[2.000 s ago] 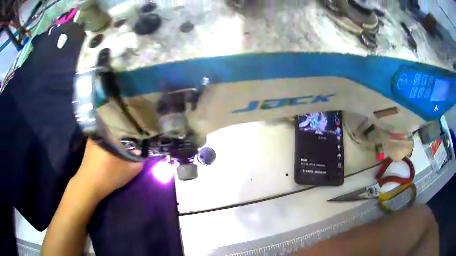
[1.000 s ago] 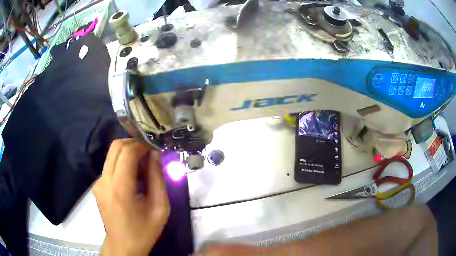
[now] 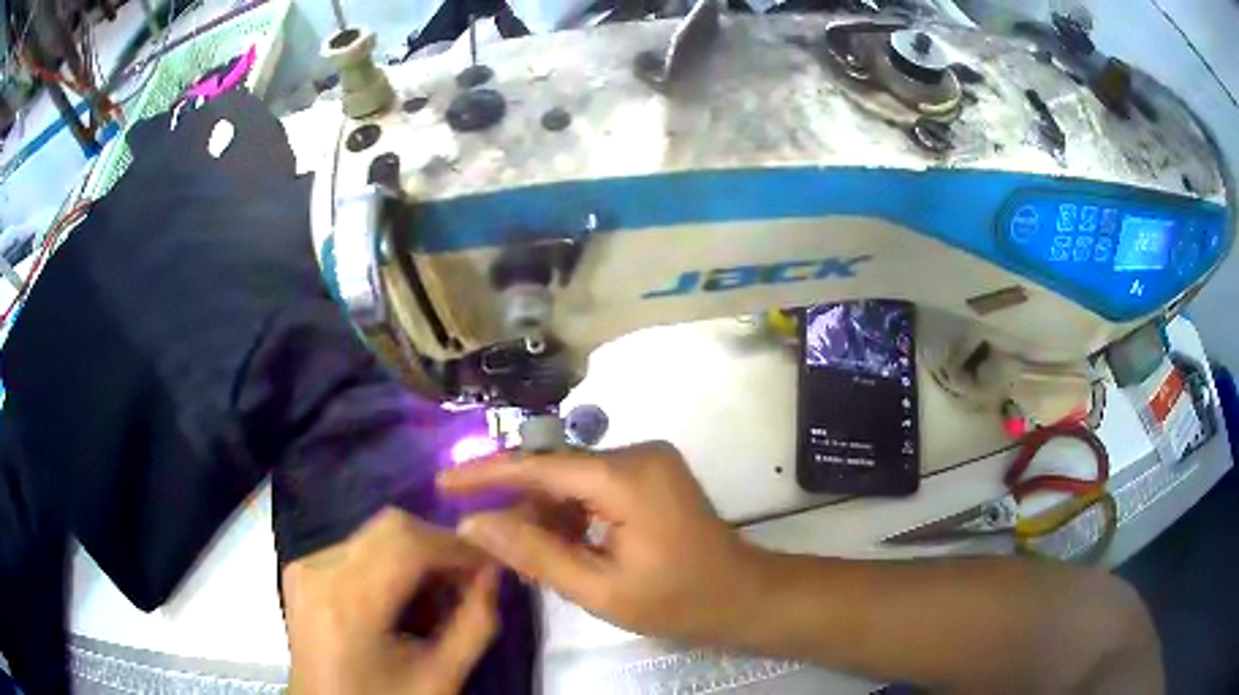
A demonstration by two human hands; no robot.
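Note:
The dark garment piece [image 3: 340, 435] runs from the left of the table to the needle area, purple under the bright light. My left hand [image 3: 387, 597] grips its near part, fingers bent, cut off by the bottom edge. My right hand [image 3: 612, 530] is beside it, just below the needle, with thumb and fingertips on the cloth; its fingertips partly hide the fabric edge. The cream sewing machine [image 3: 707, 224] with a blue stripe stands over the cloth. The presser foot area [image 3: 506, 418] is lit and partly blurred.
A smartphone [image 3: 859, 407] lies under the machine arm. Scissors [image 3: 1060, 502] with red and yellow handles lie right of it, partly behind my right forearm. A green tray [image 3: 170, 82] is at the back left. A white and red packet [image 3: 1171, 407] is at the right.
My right hand has come in from the lower right to the cloth by the needle. My left hand has moved down, nearer me. The cloth now bunches left of the needle.

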